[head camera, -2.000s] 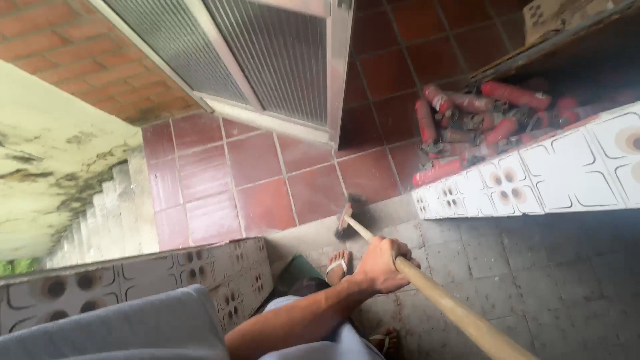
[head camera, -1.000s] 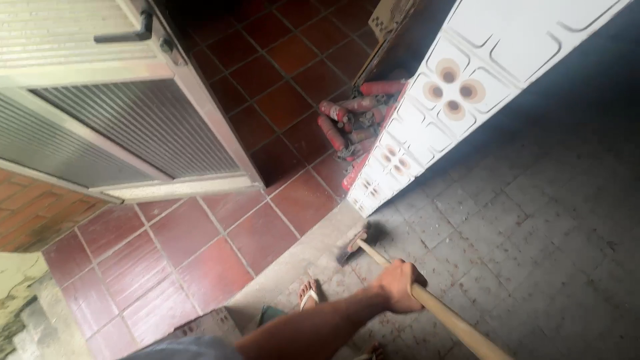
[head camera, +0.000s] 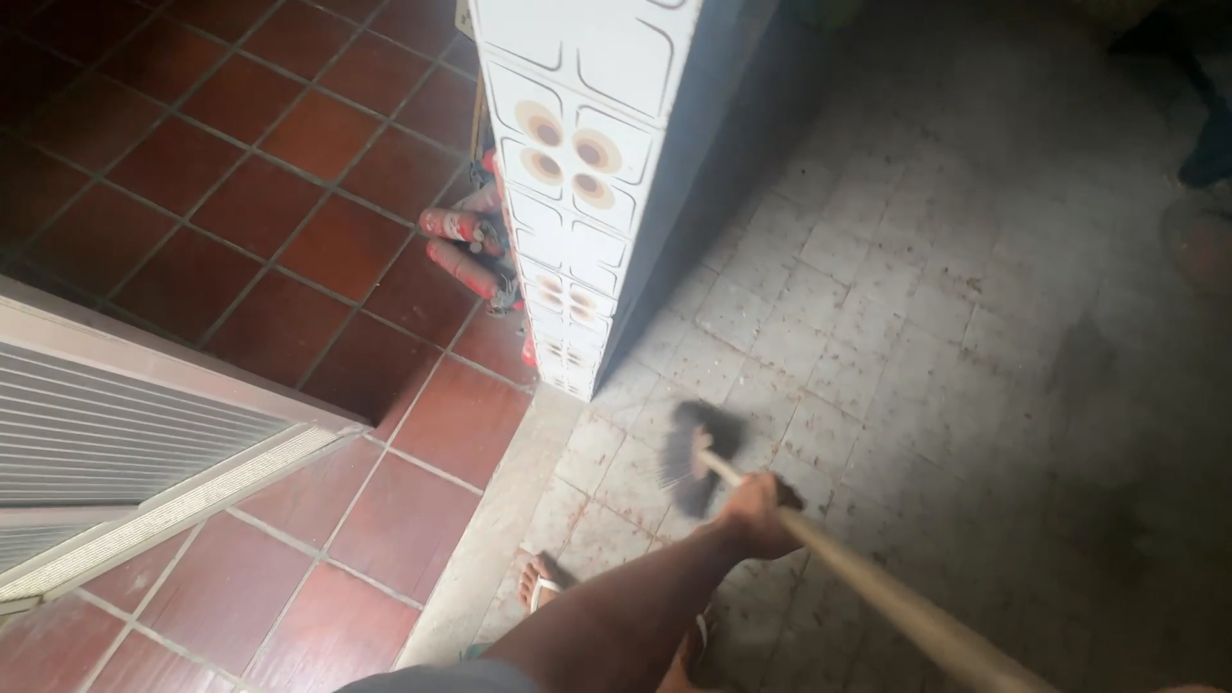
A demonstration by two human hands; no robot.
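My left hand (head camera: 760, 517) is closed around the light wooden handle of a broom (head camera: 895, 597), a little above its head. The dark-bristled broom head (head camera: 695, 457), slightly blurred, is on the grey paved floor (head camera: 741, 337), right of the pale sill. Small reddish-brown bits of debris lie scattered over these pavers. From the hand the handle runs to the bottom right edge, where a sliver of skin shows, perhaps my right hand (head camera: 1145, 688); its grip is hidden.
A narrow wall end with patterned white tiles (head camera: 568, 192) rises beside the broom. Red fire extinguishers (head camera: 462, 268) lie behind it on the red tile floor (head camera: 327, 245). A ribbed-panel door (head camera: 144, 423) stands at left. My sandaled foot (head camera: 537, 580) is near the sill (head camera: 500, 525).
The broom head was at the edge of the red tiles and the sill; now it is farther onto the grey pavers. My left hand keeps hold of the handle. The view has swung right.
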